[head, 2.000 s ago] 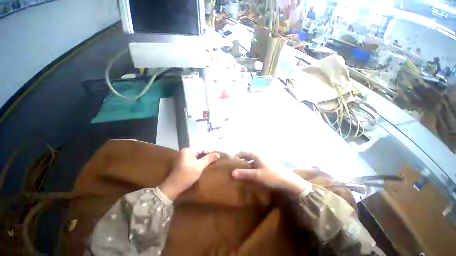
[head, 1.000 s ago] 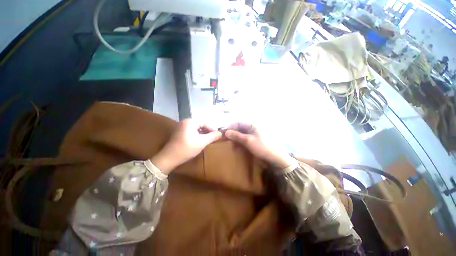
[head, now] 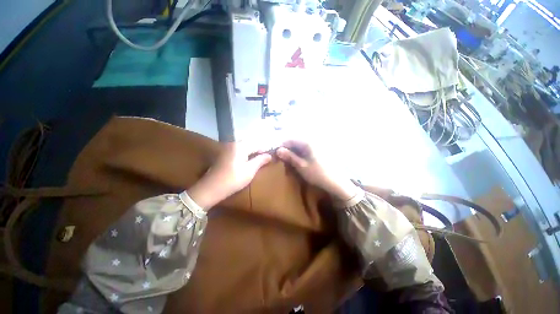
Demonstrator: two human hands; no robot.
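A large rust-brown fabric panel fills the lap side and reaches up to the machine table's front. My left hand pinches its top edge between thumb and fingers. My right hand pinches the same edge just to the right, the fingertips of both hands nearly touching. A small dark bit shows between them; I cannot tell what it is. The white sewing machine head with a red mark stands just beyond, its needle area above my fingertips. Brown straps loop at the left and more straps at the right.
A teal cloth lies left of the machine, under a pale cable. A cream fabric heap with dangling cords lies at the upper right. Brown pieces lie at the lower right. The white table glares strongly.
The view has tilted down, so the screen has left the picture. My hands have come closer together on the fabric's edge and now pinch it side by side.
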